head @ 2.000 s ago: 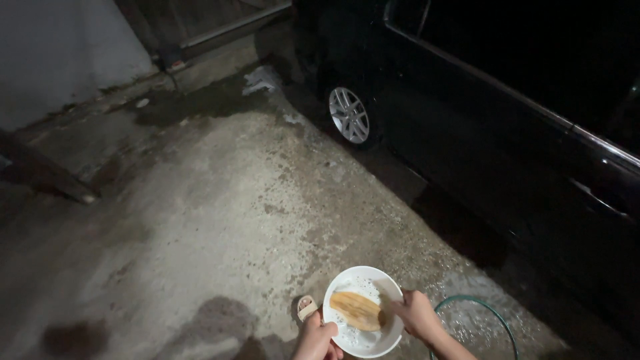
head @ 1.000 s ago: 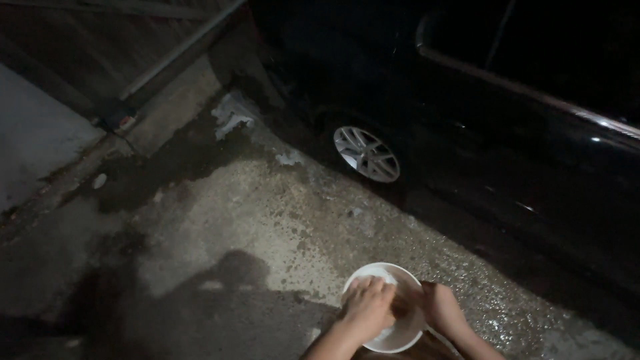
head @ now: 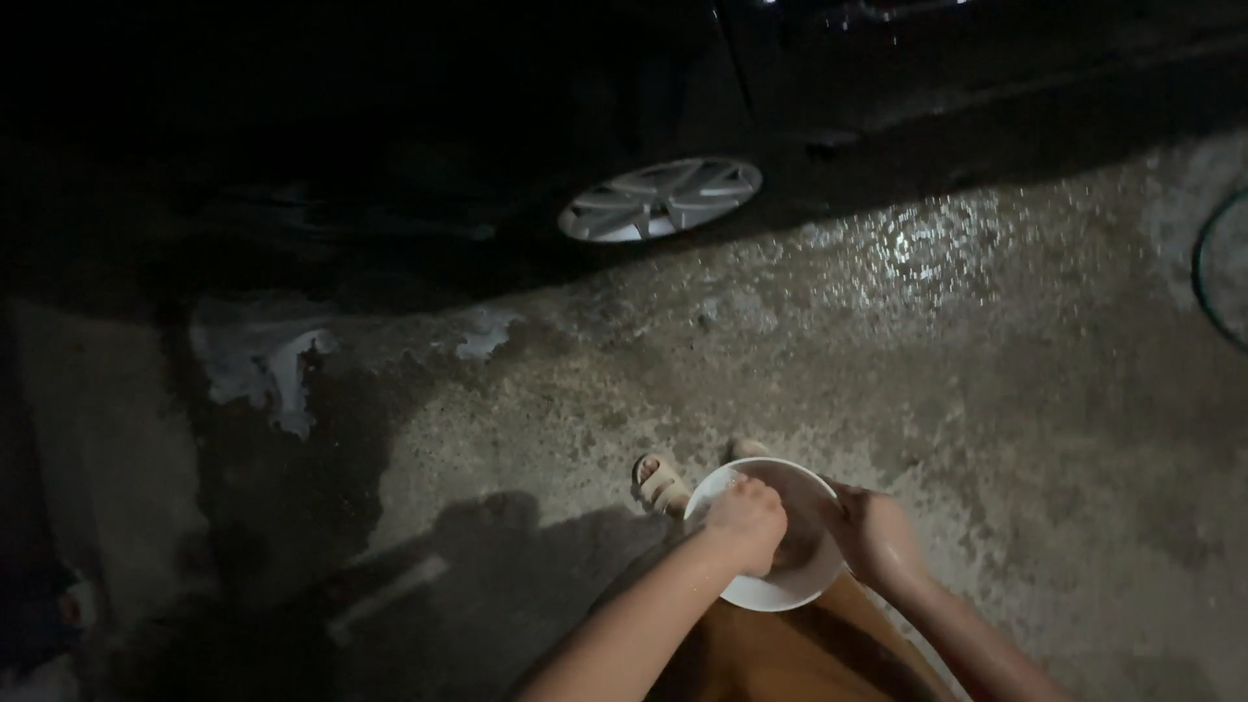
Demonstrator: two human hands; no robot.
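A round white plastic container [head: 770,593] is held over my feet, near the bottom middle of the view. My right hand [head: 876,531] grips its right rim. Inside the container is my left hand [head: 749,526], its fingers bent down; whether they close on anything cannot be seen. The shaded inside of the container looks brownish, and what lies at its bottom is not clear.
A dark car with a silver alloy wheel [head: 663,200] stands ahead. Wet concrete [head: 585,419] with whitish foam [head: 283,366] lies alongside it. A green hose [head: 1204,273] curves at the far right. My sandal [head: 661,483] shows beside the container.
My left hand has moved from the container's left rim into it. The yellowish sponge-like thing seen inside two seconds ago is no longer visible. The view has turned a lot toward the car.
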